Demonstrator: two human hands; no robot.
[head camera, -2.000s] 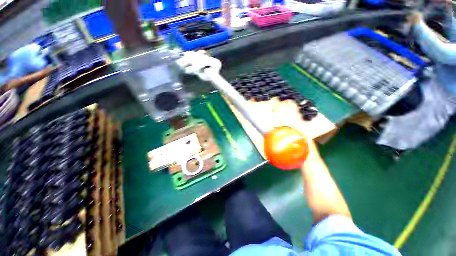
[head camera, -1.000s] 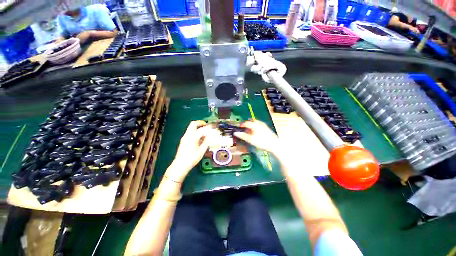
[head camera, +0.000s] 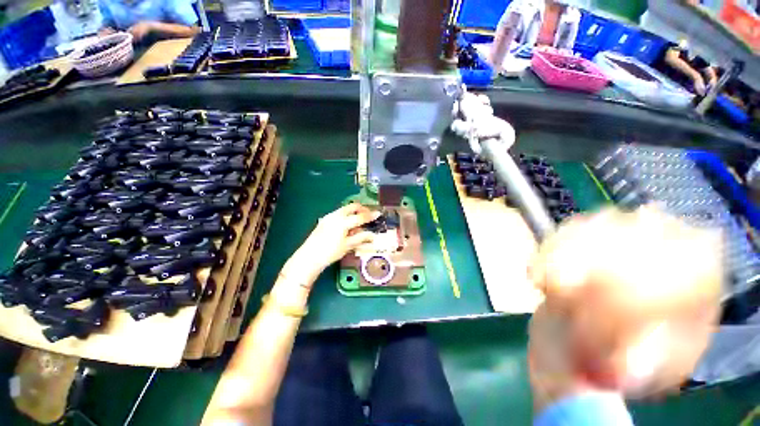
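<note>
My left hand (head camera: 337, 235) is at the fixture (head camera: 392, 241) under the ram, its fingers on a small black plastic part (head camera: 382, 224) that sits in the fixture. The white ring (head camera: 377, 268) shows at the fixture's front. My right hand (head camera: 629, 299) is large and blurred at the right, closed round the end of the press lever (head camera: 521, 190); it hides the orange ball knob. The press faceplate (head camera: 404, 129) with its black disc stands above the fixture.
Stacked cardboard layers (head camera: 171, 337) with black parts stand left of the press. A cardboard sheet (head camera: 500, 266) with black parts lies to the right. Clear trays (head camera: 667, 187) are at the far right. A dark conveyor (head camera: 317, 116) runs behind; people sit opposite.
My right hand has left the fixture and taken hold of the lever's ball end. My left hand remains at the part. The view has shifted slightly.
</note>
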